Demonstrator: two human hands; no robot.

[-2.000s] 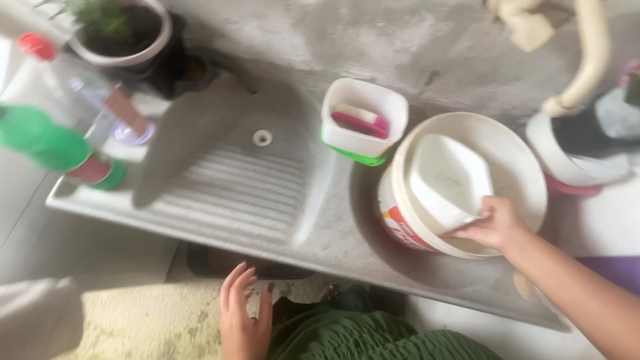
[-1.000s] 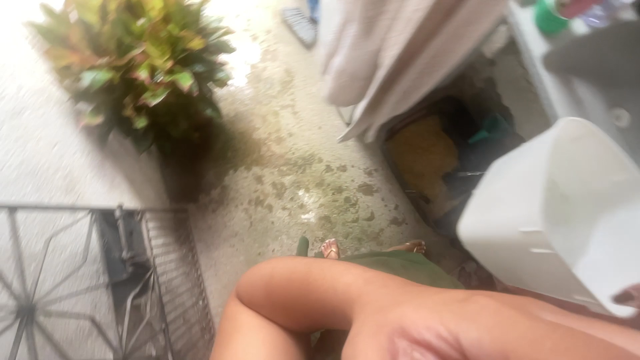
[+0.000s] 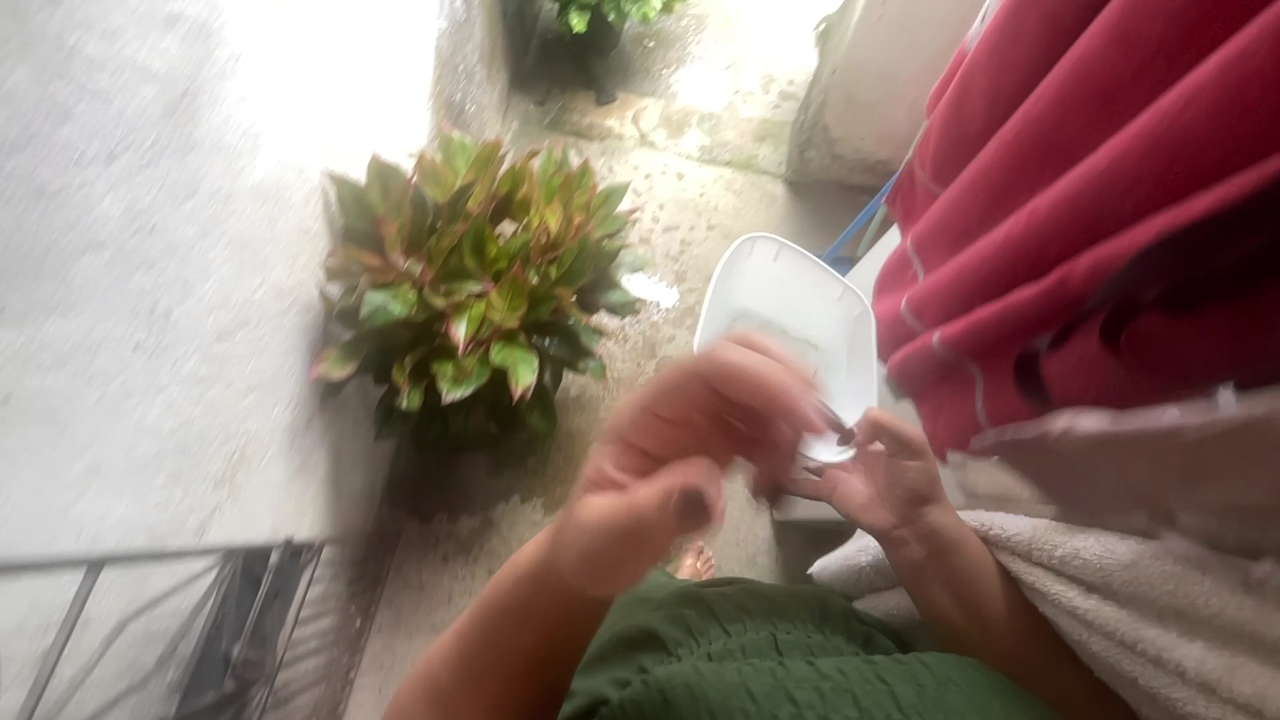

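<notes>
A white plastic container (image 3: pixel 790 310) with rounded corners is tilted so that its inside faces me. My right hand (image 3: pixel 890 475) grips the container's near rim between thumb and fingers. Blurred by motion, my left hand (image 3: pixel 690 450) is raised just left of it, overlapping the container's lower left part in view. Its fingers are bent, the thumb stands apart, and no object shows between them. Whether the left fingertips touch the container is not clear. Small greenish marks show faintly inside the container.
A leafy potted plant (image 3: pixel 480 285) stands left of the container, with another plant (image 3: pixel 610 12) farther off. Red cloth (image 3: pixel 1080 230) and a pale towel (image 3: pixel 1080 590) hang at the right. A metal grille (image 3: pixel 170 620) is at the lower left, beside the wet concrete floor (image 3: pixel 660 210).
The view has swung from the sink to the plant and floor. My right hand, which held the container over a bucket, now has it beside the plant. My left hand has risen towards it.
</notes>
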